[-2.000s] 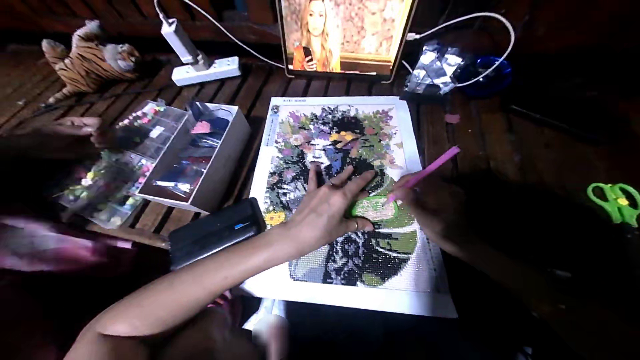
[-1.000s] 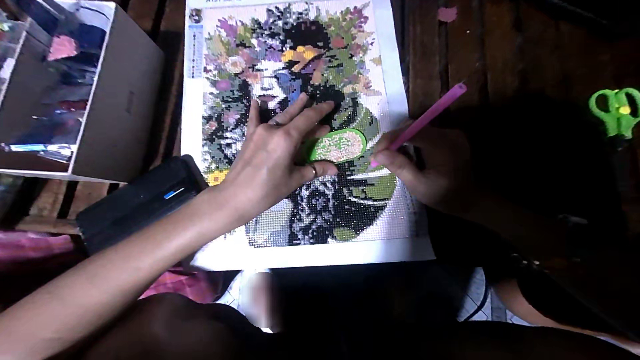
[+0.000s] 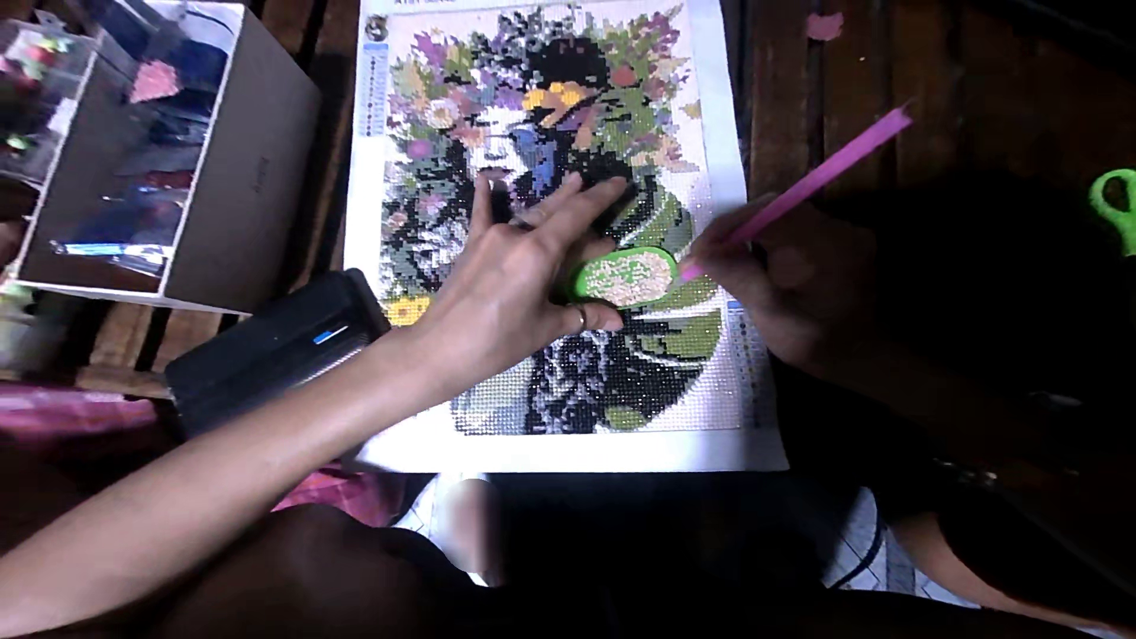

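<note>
A diamond painting canvas point(image 3: 568, 390) lies flat, with a figure wearing flowers and green leafy shapes. On its right half rests a small green tray point(image 3: 626, 277) holding pale pink drills. My left hand point(image 3: 528, 266) is spread over the canvas, thumb and a finger at the tray's left end; a ring shows on the thumb side. Pinched in my right hand point(image 3: 754, 275) is a pink drill pen point(image 3: 821, 176), its tip low beside the tray's right end. Shadow hides most of that hand.
A white box point(image 3: 257, 169) with packets and a pink wax piece point(image 3: 154, 81) stands at upper left. A black case point(image 3: 275, 342) lies by the canvas's left edge. Another pink piece point(image 3: 824, 27) is on the slatted wooden table point(image 3: 785, 106). Green scissors point(image 3: 1115, 209) sit at the right edge.
The view has shifted down and closer since the first frame. My right hand has brought the pen tip from the leaf area just below the tray up to its right end since one second ago.
</note>
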